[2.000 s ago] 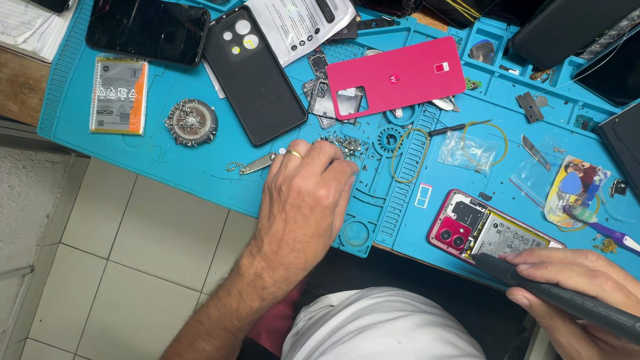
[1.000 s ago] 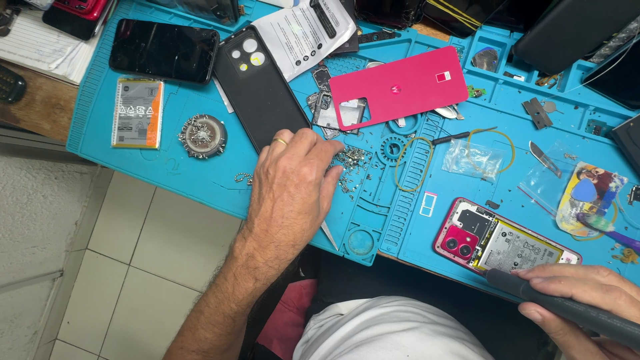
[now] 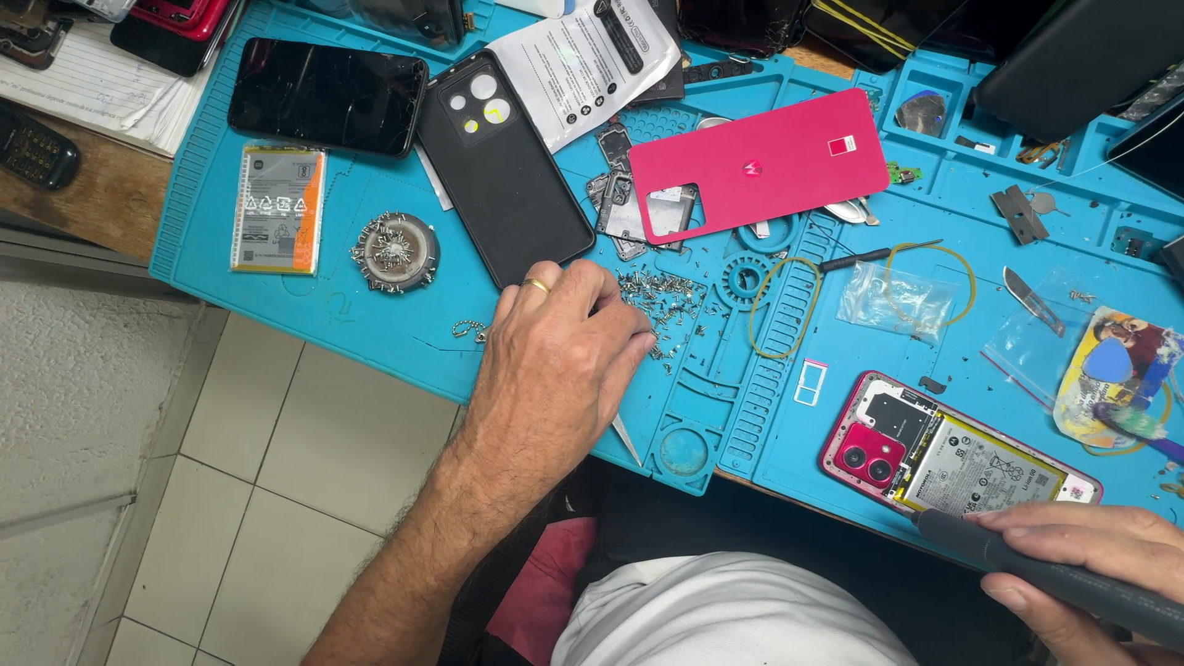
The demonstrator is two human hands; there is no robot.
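My left hand (image 3: 564, 351) rests at the left edge of a heap of small screws (image 3: 666, 301), fingers bent; whether a screw is between its fingertips is hidden. Metal tweezers (image 3: 626, 439) show a tapered end below this hand. My right hand (image 3: 1082, 564) holds a dark grey pen-shaped screwdriver (image 3: 1027, 555), its tip at the lower edge of an opened Motorola phone (image 3: 980, 467) with battery and red camera block exposed. A pink back cover (image 3: 786, 176) lies above the screw heap. A SIM tray (image 3: 810, 382) sits left of the phone.
Around my left hand are a black phone case (image 3: 518, 199), a round magnet covered in screws (image 3: 395, 252), a loose battery (image 3: 278, 211) and a cracked phone (image 3: 326, 96). Right of centre lie a thin screwdriver (image 3: 856, 259), a plastic bag (image 3: 897, 301), a blade (image 3: 1031, 298) and a blue pick (image 3: 1107, 360).
The tweezers' tapered end shows below my left hand, whereas two seconds ago a metal tool showed at its left. My right hand keeps the screwdriver at the phone's lower edge.
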